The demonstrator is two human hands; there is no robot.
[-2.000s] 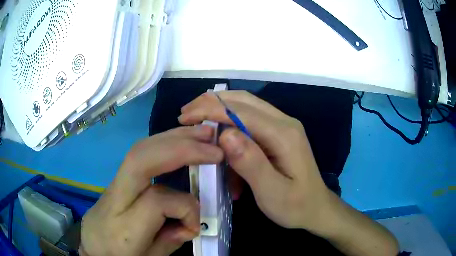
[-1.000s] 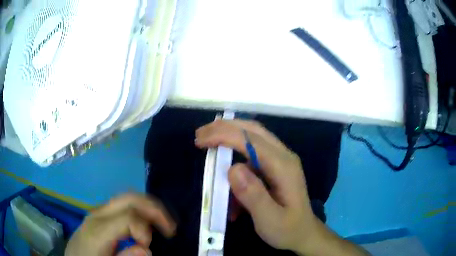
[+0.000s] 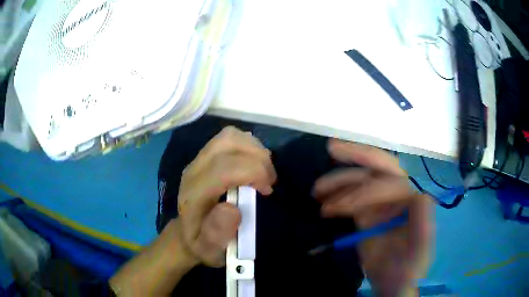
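The white device casing [image 3: 246,232] is held edge-on over the dark lap, its lower end cut off by the picture's edge. A white tab with a dark screw hole [image 3: 240,269] sits on its edge. My left hand [image 3: 217,191] grips the casing's upper part, thumb on the near side and fingers over the top. My right hand [image 3: 377,214] is blurred, to the right of the casing and apart from it. It holds a slim blue tool [image 3: 371,231], whose dark tip points left towards the casing without touching it.
Stacked white units [image 3: 110,69] stand on the white table [image 3: 290,69] at the left. A dark utility blade [image 3: 378,79] lies on the table. A black corded wand [image 3: 471,110] lies at the right edge, with cables hanging. A blue frame is at lower left.
My left hand has come from the lower left onto the casing. My right hand has let go of the casing and moved right with a blue tool. A blue item seen in my left hand no longer shows there.
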